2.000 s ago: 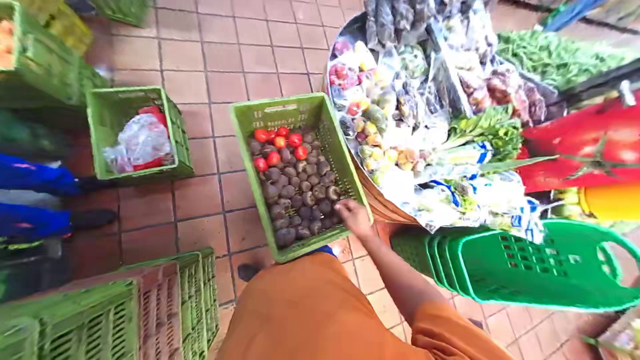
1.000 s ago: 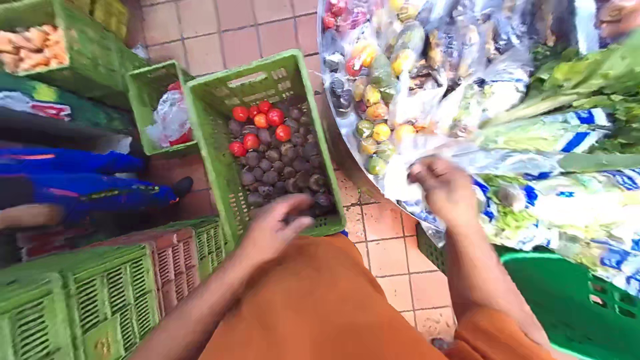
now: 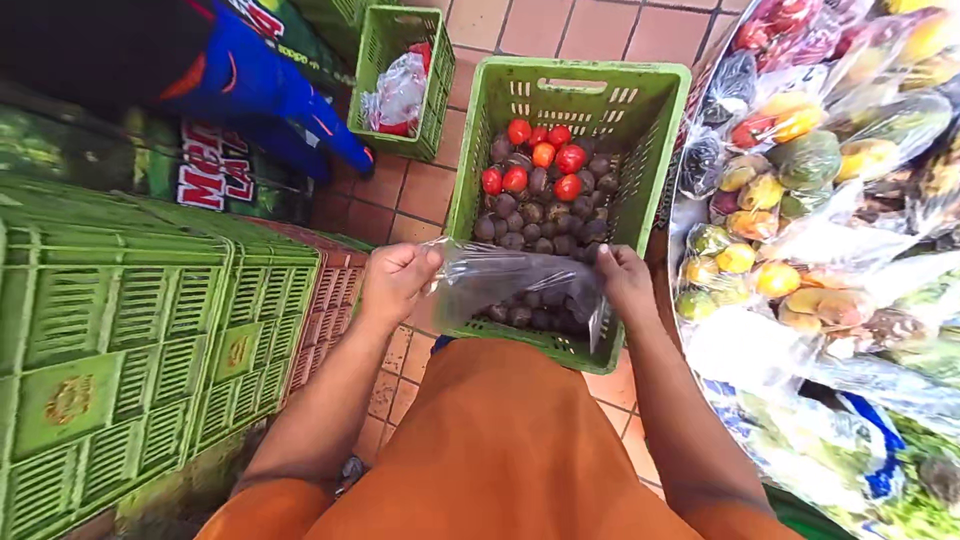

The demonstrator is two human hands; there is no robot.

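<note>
A clear plastic bag (image 3: 517, 277) is stretched between my two hands. My left hand (image 3: 401, 281) pinches one end, and my right hand (image 3: 626, 281) grips the other. Below and behind the bag stands a green plastic crate (image 3: 680, 127) on the tiled floor. It holds many dark round vegetables, perhaps beets (image 3: 536, 217), with several red tomatoes (image 3: 570, 158) on top near the far side. Part of the dark produce shows dimly through the film.
Bagged fruit and vegetables (image 3: 757, 217) lie on a display at the right. Stacked green crates (image 3: 112, 337) stand at the left, beside a reddish crate (image 3: 322, 300). Beyond are a small green crate (image 3: 437, 112) with plastic bags and a person's blue-clad leg (image 3: 277, 82).
A second ago my hands were apart, the left over the crate and the right by the display; now both hold the clear bag over the crate. The view has shifted noticeably.
</note>
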